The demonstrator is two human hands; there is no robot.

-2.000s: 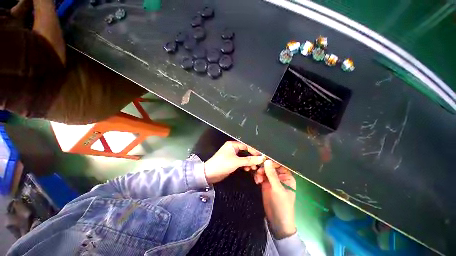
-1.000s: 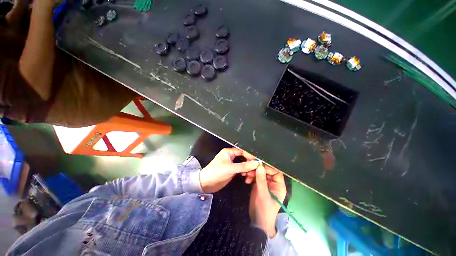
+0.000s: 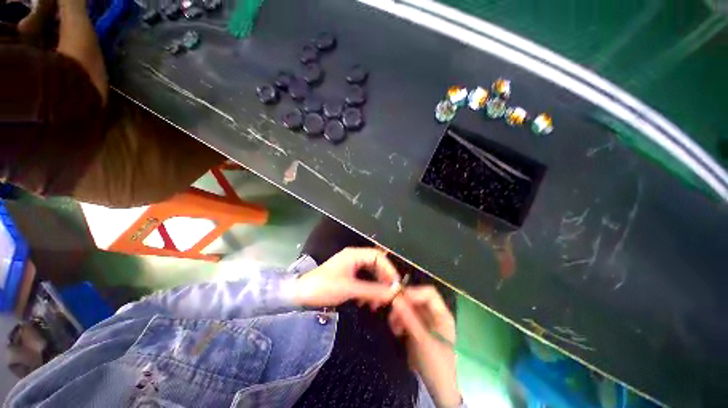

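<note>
My left hand (image 3: pixel 351 279) is below the bench edge, thumb and fingers pinched on a small unit (image 3: pixel 398 288). Only a small pale and dark part of the unit shows between the fingertips; the rest is hidden. My right hand (image 3: pixel 423 323) meets it from the right, its fingertips at the same small unit. It is blurred, and I cannot tell whether it holds a wire too.
Black round caps (image 3: pixel 312 123) lie mid-bench. A black tray (image 3: pixel 482 177) with tiny bits sits right of them, several open coil units (image 3: pixel 496 107) behind it. Green wires (image 3: pixel 244 17) lie at the upper left. A neighbour's arm (image 3: pixel 80 48) and an orange stool (image 3: pixel 191 211) are at left.
The green wire that trailed from my right hand no longer shows clearly. Both hands have shifted slightly down and left, still together. The view has shifted a little.
</note>
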